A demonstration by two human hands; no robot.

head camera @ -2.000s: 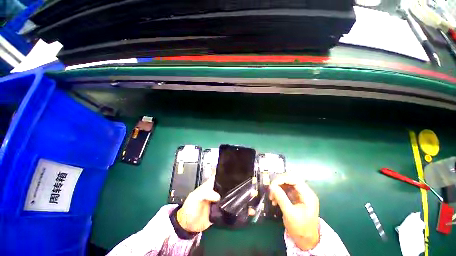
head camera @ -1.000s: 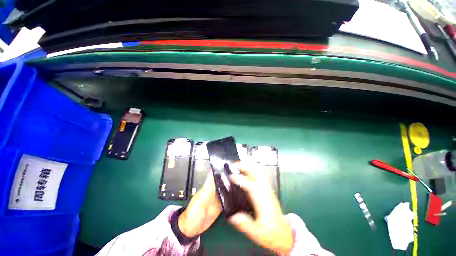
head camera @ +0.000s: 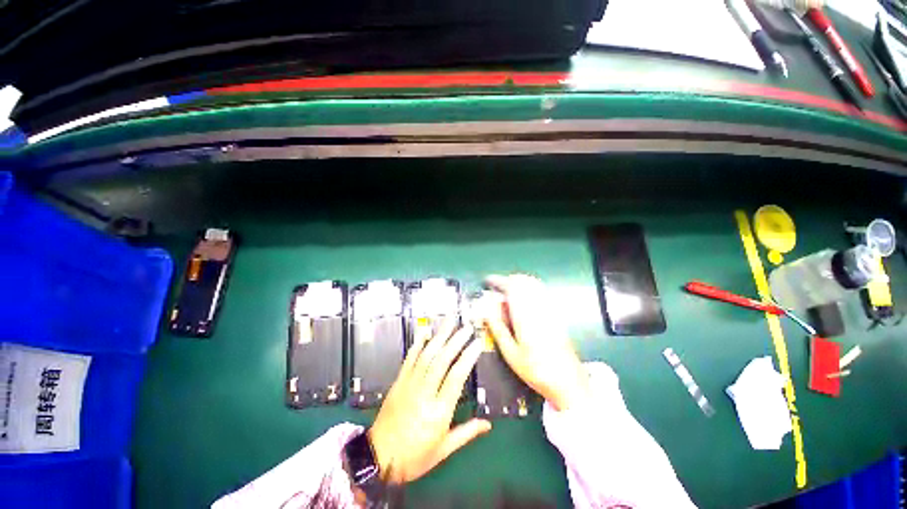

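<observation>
Several display assemblies lie back up in a row on the green mat: one at the left (head camera: 317,358), a second (head camera: 377,353), a third (head camera: 432,298) partly under my left fingers, and a fourth (head camera: 497,386). My left hand (head camera: 423,403) is spread, palm down, with fingertips over the third and beside the fourth. My right hand (head camera: 532,343) touches the upper part of the fourth; its fingers partly hide it, so its grip is unclear. A black phone screen (head camera: 627,278) lies face up to the right. Another assembly (head camera: 204,283) lies apart at far left.
Blue bin (head camera: 75,298) at left; raised shelf edge (head camera: 398,124) across the back. At right: red-handled tool (head camera: 731,297), pale strip (head camera: 688,381), crumpled white wipe (head camera: 761,403), yellow line (head camera: 781,368), yellow disc (head camera: 774,230), clear bottle (head camera: 820,278), red block (head camera: 824,366).
The black screen has left my hands and lies on the mat at right. My hands have moved to the row of assemblies, whose backs are now more exposed. The camera view has shifted right.
</observation>
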